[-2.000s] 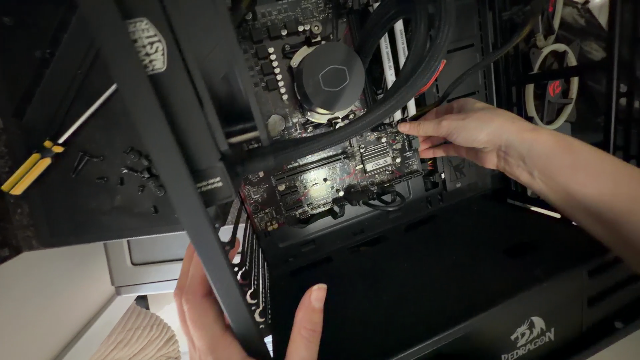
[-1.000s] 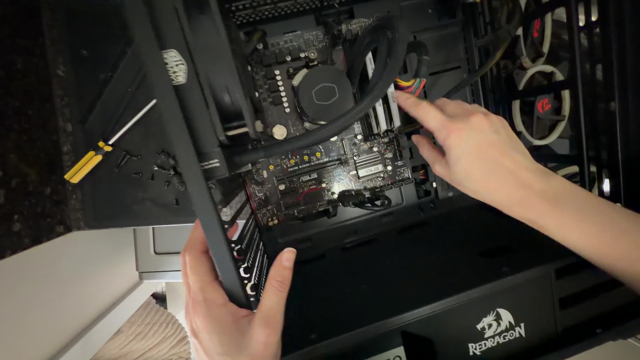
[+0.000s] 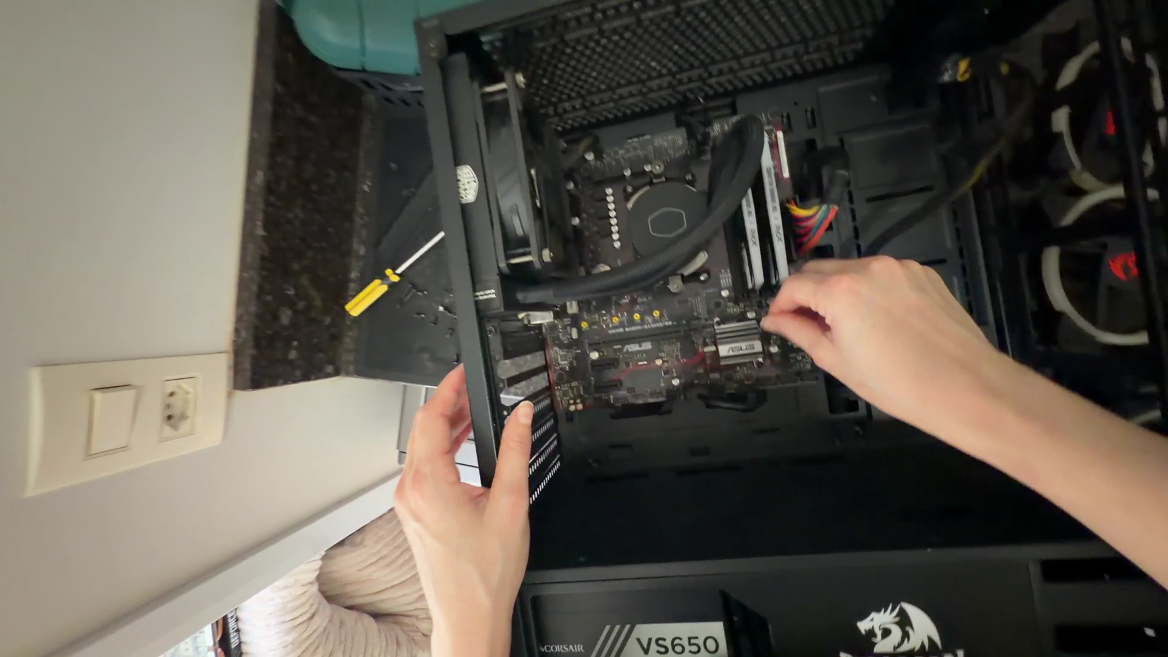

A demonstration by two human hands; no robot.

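Observation:
My left hand [image 3: 470,511] grips the rear edge of a black computer case [image 3: 476,365], thumb inside by the slot covers and fingers outside. My right hand [image 3: 867,319] reaches in from the right, thumb and fingertips pinched at the lower end of the RAM modules [image 3: 765,214], near the motherboard's edge; whether something small sits between them is hidden. On the motherboard [image 3: 639,351] are a round cooler pump block [image 3: 666,221] and a thick black sleeved tube [image 3: 675,260]. A multicoloured cable bundle [image 3: 810,224] emerges just above my right hand.
Left of the case, a yellow-handled screwdriver [image 3: 372,292] and loose screws [image 3: 424,306] lie on a black panel. White-ringed fans [image 3: 1058,292] line the right side. Below is the power supply [image 3: 680,639]. A wall switch [image 3: 111,420], a socket and a teal container [image 3: 356,32] stand at left.
My right hand has moved from beside the coloured cables down to the lower end of the RAM modules. My left hand keeps its hold on the case edge. The view has shifted left.

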